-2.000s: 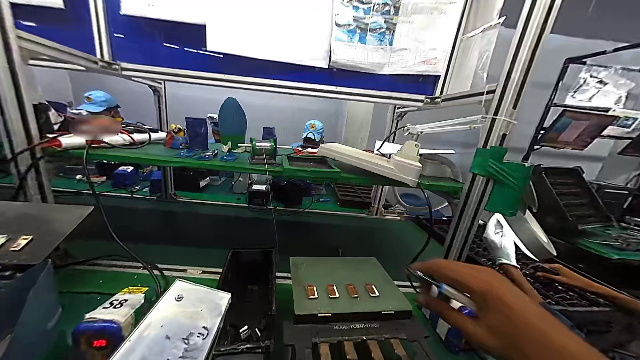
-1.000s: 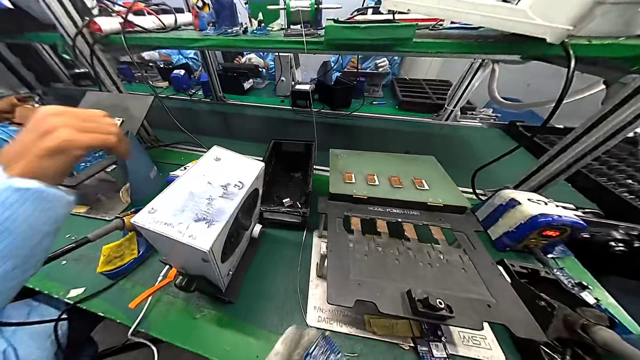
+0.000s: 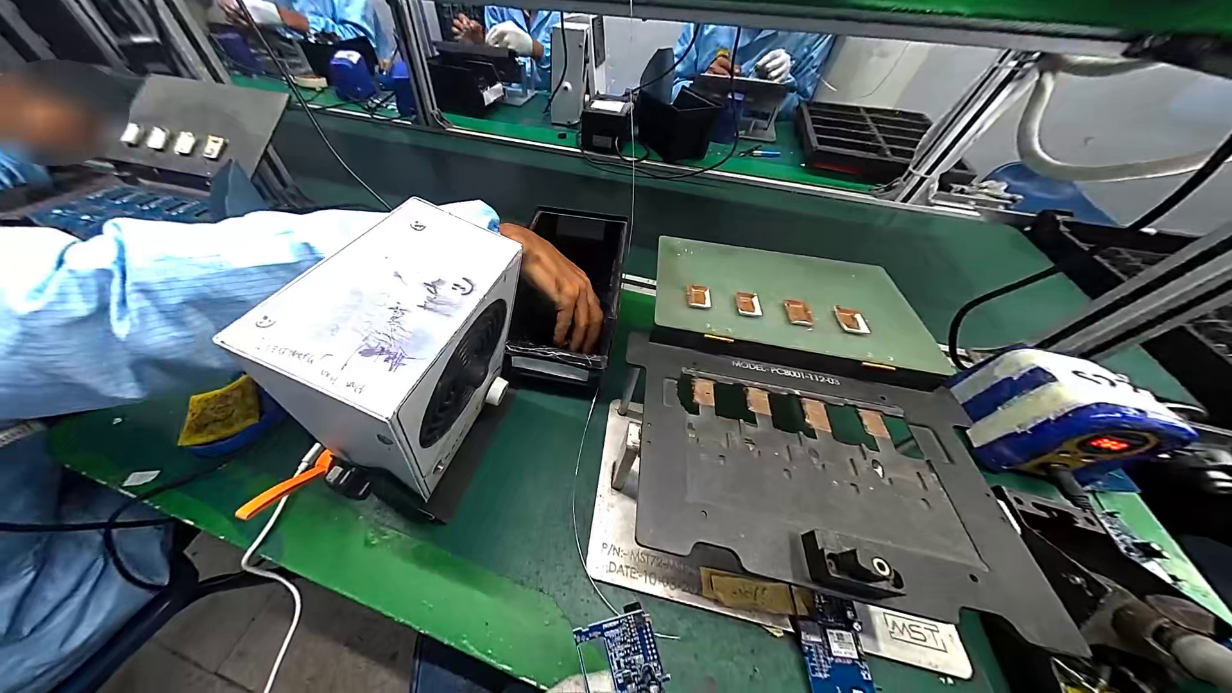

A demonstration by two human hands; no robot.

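A small part of my left hand (image 3: 580, 682), in a pale glove, shows at the bottom edge. It holds a blue circuit board (image 3: 628, 653) by its lower left side. My right hand is out of view. Right of the held board, another blue circuit board (image 3: 834, 647) lies at the front edge of a dark fixture plate (image 3: 799, 491). Behind this plate stands a green fixture lid (image 3: 770, 265) with several small copper-coloured pieces (image 3: 748, 304). A co-worker's bare hand reaches from the left into a black bin (image 3: 577, 231); its fingertips are partly hidden.
A white ionizer fan box (image 3: 385, 308) stands left of the bin, beside an orange-handled tool (image 3: 284, 486) and a yellow sponge (image 3: 219, 412). A blue soldering station (image 3: 1068, 409) is at right. Cables cross the bench. Several people work at the left and beyond the rail.
The co-worker's hand has moved from the left side into the black bin. A bare hand with a slim tool, at right two seconds ago, is out of view. The view has swung down and left.
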